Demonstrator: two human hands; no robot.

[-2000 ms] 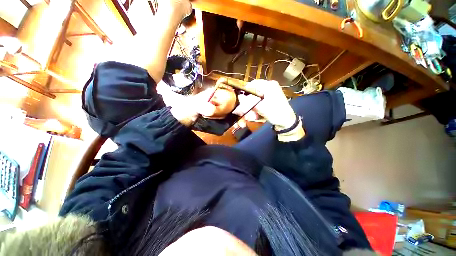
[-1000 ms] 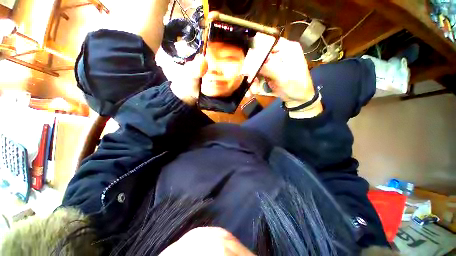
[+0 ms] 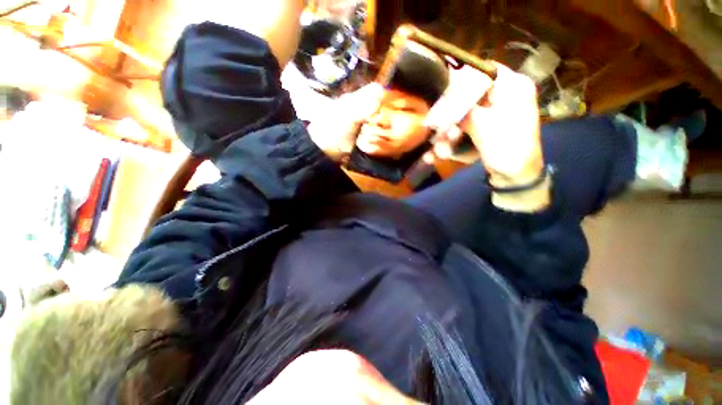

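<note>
A smartphone (image 3: 404, 130) with a thin gold-brown case rim (image 3: 447, 49) is held up, tilted, above the lap. Its glossy screen shows a person's face and dark collar. My left hand (image 3: 339, 123), washed out by glare, holds the phone's left edge. My right hand (image 3: 508, 123) grips its right side near the upper corner, with fingers partly behind or beside it. A dark thin band (image 3: 521, 187) is round my right wrist. The exact finger contacts are blurred.
A wooden desk (image 3: 641, 32) with pale cables under it (image 3: 546, 63) is ahead on the right. A dark fan (image 3: 326, 55) stands beyond my raised left knee (image 3: 222, 87). Red books (image 3: 91, 206) are at left and a red item (image 3: 621, 372) is at lower right.
Over the last second the view has shifted, so phone, hands and knee sit further right. The phone stays between both hands and now appears more tilted. Earlier it was lower and flatter.
</note>
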